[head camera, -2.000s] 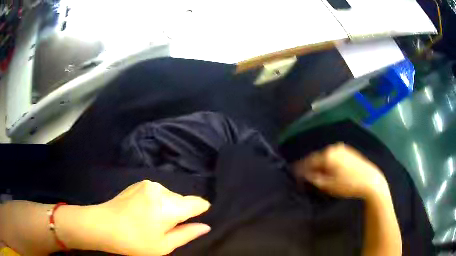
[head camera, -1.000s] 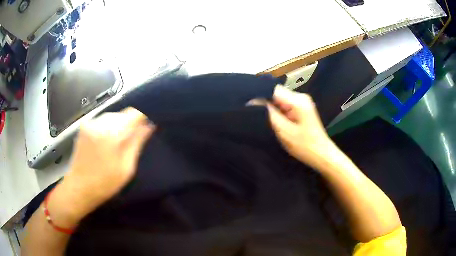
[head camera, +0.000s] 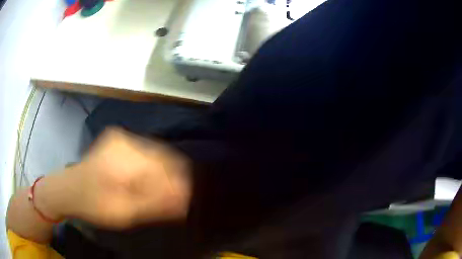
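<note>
The dark navy-black jacket (head camera: 314, 116) fills the middle and right of the view, raised in front of the table and hiding much of it. My left hand (head camera: 137, 179), blurred, is closed on the jacket's left part at lower left; its fingertips are hidden. My right hand is not visible; only part of my right forearm (head camera: 448, 235) shows at the lower right edge, behind the cloth. Seams, lining and label cannot be made out.
The pale machine bed (head camera: 210, 38) stands on the cream, wood-edged table (head camera: 116, 50) at the upper left. Red and green spool bases (head camera: 92, 7) are at the top left. A blue stool (head camera: 423, 227) and green floor show at lower right.
The view has swung left. The jacket has been lifted and now covers the centre and right. My right hand has gone out of sight behind it; my left hand sits lower, below the table edge.
</note>
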